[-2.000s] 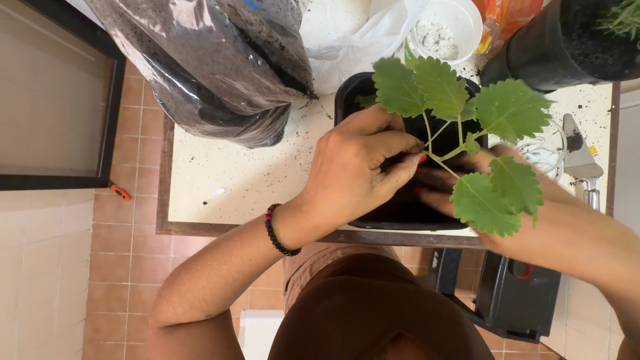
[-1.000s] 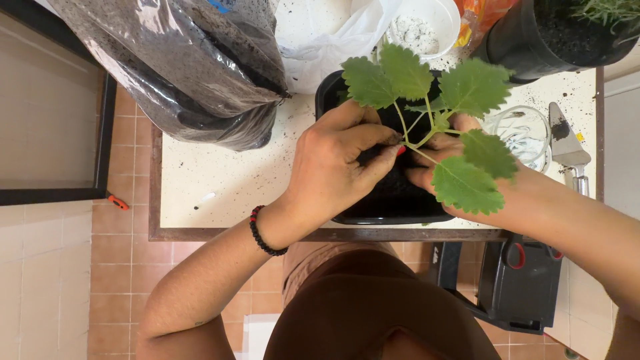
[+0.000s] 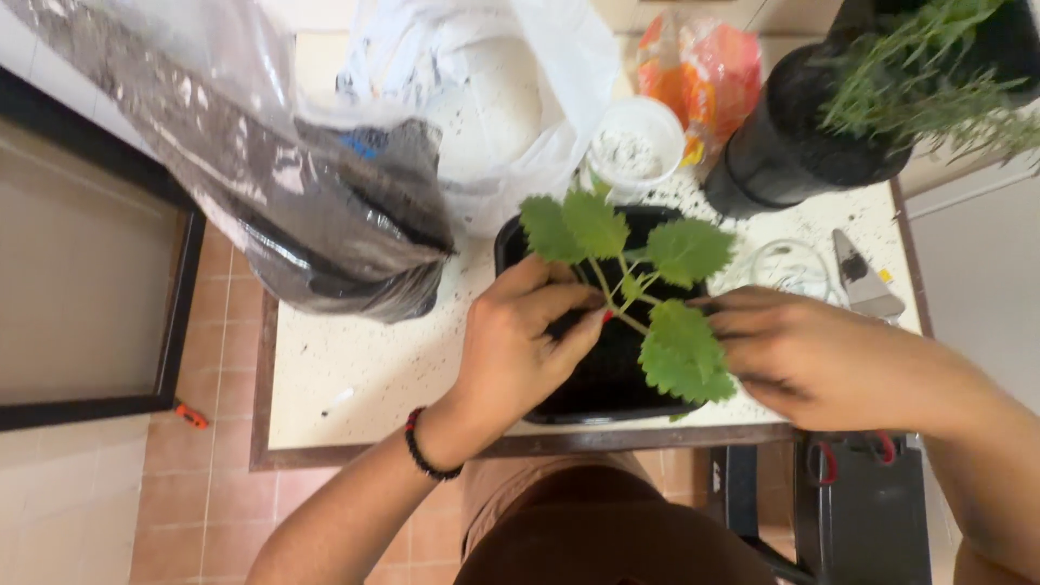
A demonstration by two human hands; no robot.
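A leafy green seedling (image 3: 686,349) with toothed leaves stands over a black rectangular plastic planter (image 3: 601,418) near the table's front edge. My left hand (image 3: 528,333) pinches the plant's stem between thumb and fingers, over the planter's left part. A beaded bracelet circles that wrist. At the planter's right side is my right hand (image 3: 788,349), its soil-darkened fingers partly hidden behind the leaves, so whether they hold anything does not show. The planter's inside looks dark, and the base of the stem is hidden.
Left of the planter lies a clear plastic bag of potting soil (image 3: 325,211), with a white plastic bag (image 3: 561,89) behind. Farther back are a white tub (image 3: 636,150) and orange packaging (image 3: 703,73). A black pot (image 3: 796,138) and a trowel (image 3: 865,276) are at the right.
My right hand has moved right, from inside the planter to its right side. My left hand stays at the stem. The view has shifted slightly.
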